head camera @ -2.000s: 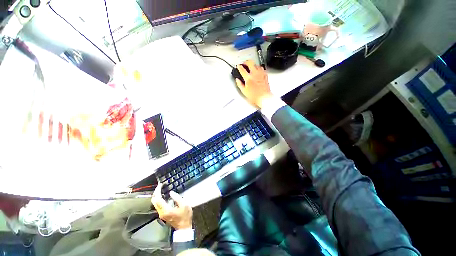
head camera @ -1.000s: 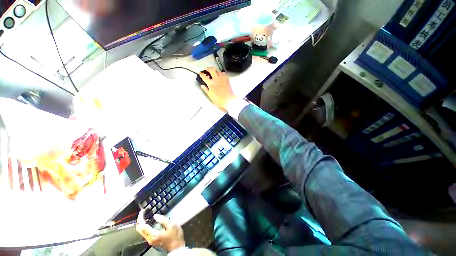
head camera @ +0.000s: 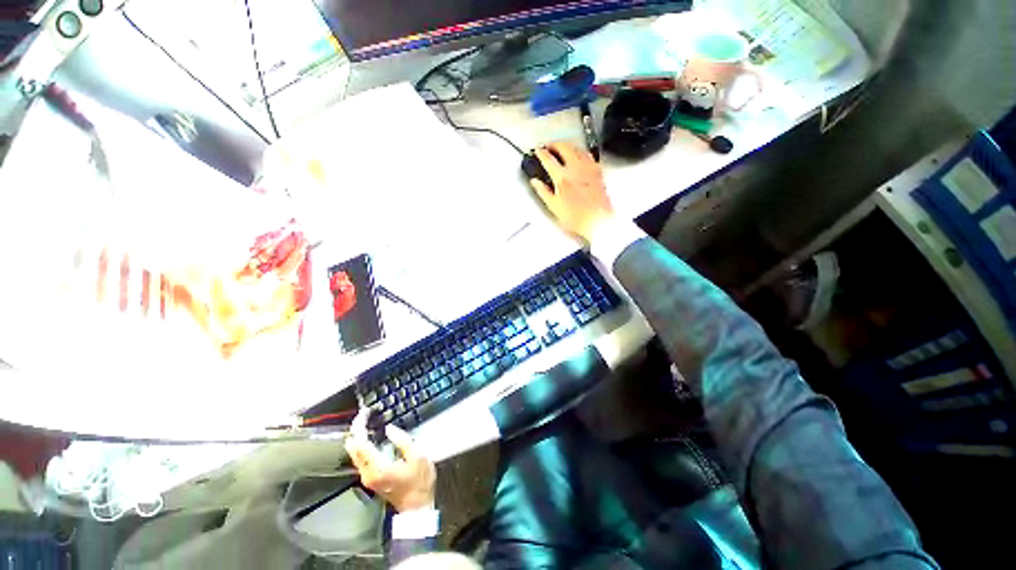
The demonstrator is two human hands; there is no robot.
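My right hand (head camera: 576,192) rests over a small black wired mouse (head camera: 537,168) on the white desk, fingers curved over it. My left hand (head camera: 390,462) is at the left end of the black keyboard (head camera: 479,343), thumb and fingers apart around its corner, fingertips at the end keys. A short black pad (head camera: 549,392) lies along the near side of the keyboard. A smartphone (head camera: 355,303) with a red picture lies left of the keyboard, and a thin black cable runs beside it to the keyboard.
A monitor (head camera: 479,25) stands at the far side. A black cup (head camera: 636,123), pink mug (head camera: 713,76) and blue object (head camera: 563,90) are beyond the mouse. Overexposed papers (head camera: 390,189) and a red-orange patch (head camera: 273,278) lie left. Blue binders (head camera: 980,200) are at right.
The view swung right a second ago and has swung back left. Both hands keep their places at the mouse and the keyboard's left end.
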